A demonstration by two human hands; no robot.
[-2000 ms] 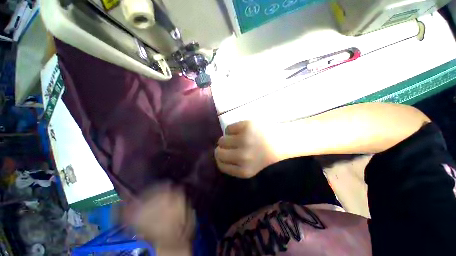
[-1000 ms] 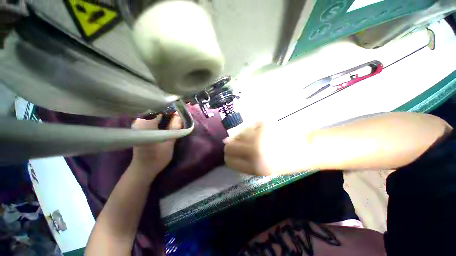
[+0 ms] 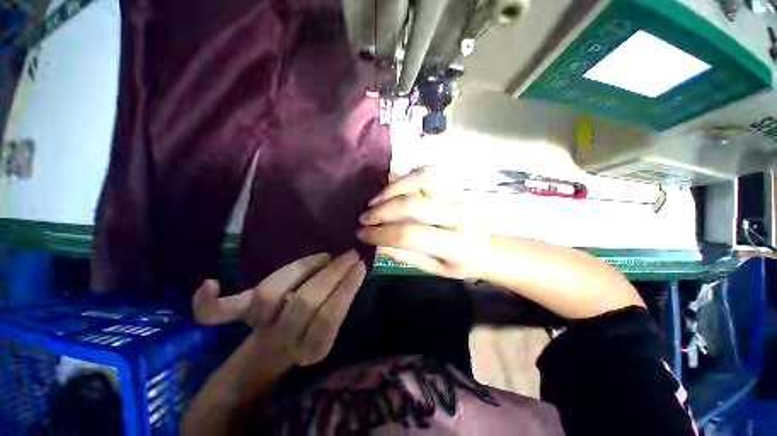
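Maroon fabric (image 3: 315, 179) lies over the machine bed and hangs past the table's front edge. Its right edge runs up to the presser foot and needle area (image 3: 388, 106), beside a dark ribbed knob (image 3: 435, 117). My right hand (image 3: 426, 223) has its fingertips on that edge below the foot; its thumb is not clearly seen. My left hand (image 3: 294, 311) lies at the near end of the cloth, fingertips touching the edge just below my right hand, thumb spread away to the left. Thread snips (image 3: 545, 186) lie on the bed to the right.
The machine's green control panel (image 3: 613, 64) with a lit white screen is at the upper right. The table's green edge (image 3: 656, 262) crosses in front of my body. A blue crate (image 3: 128, 341) is at lower left, and another blue crate (image 3: 741, 341) is at lower right.
The view has shifted, showing the machine head higher up. My left hand has come from beside the needle area back to the near edge of the cloth. My right hand's fingers are more spread.
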